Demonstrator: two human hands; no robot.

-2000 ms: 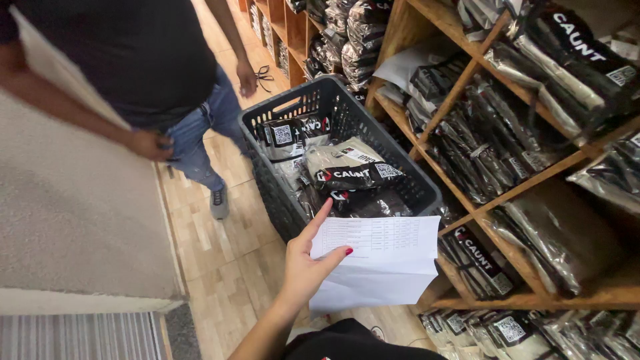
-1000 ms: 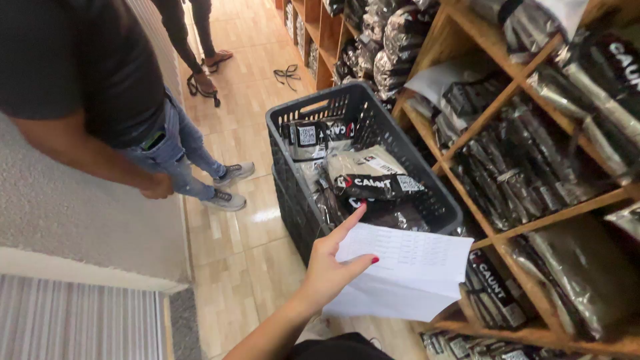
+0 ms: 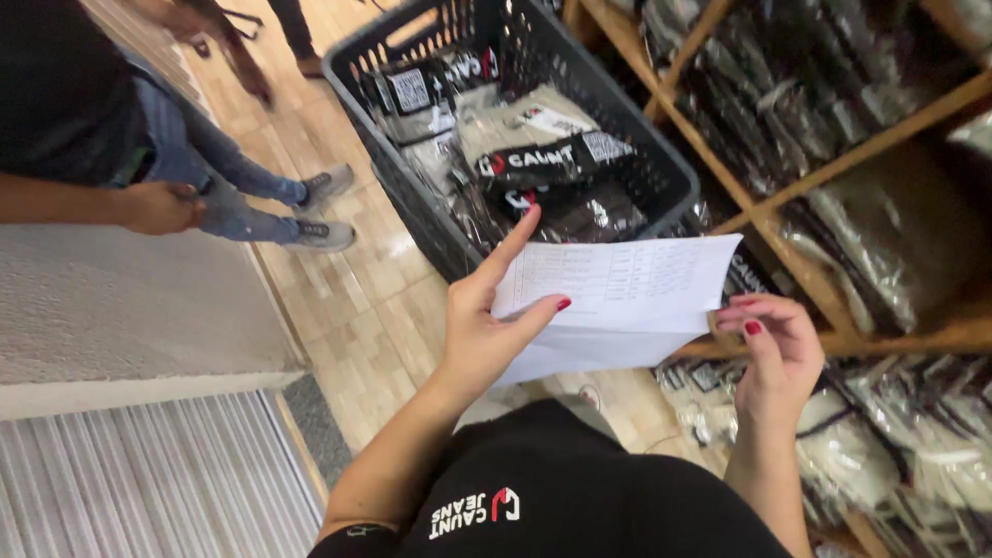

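Observation:
My left hand [image 3: 496, 318] holds printed paper sheets [image 3: 620, 283], its thumb lying over them and its index finger stretched along their upper left edge. At the sheets' right edge is my right hand [image 3: 775, 349], fingers bent and close to the paper; whether they pinch it I cannot tell. Just beyond the paper stands a dark plastic crate [image 3: 674, 174] with slotted walls. Inside it lie several plastic-wrapped garments; a beige one [image 3: 535, 128] with a black printed band is on top.
Wooden cubby shelves [image 3: 837, 174] full of bagged garments run along the right. More bagged garments [image 3: 876, 442] lie at lower right. A person in jeans [image 3: 225, 170] stands at left on the tiled floor [image 3: 372, 341], beside a low wall [image 3: 139, 310]. Another person's leg shows at the top.
My right hand has come into view at the paper's right edge. The left hand keeps hold of the sheets. The person at left has moved an arm forward. The view has shifted.

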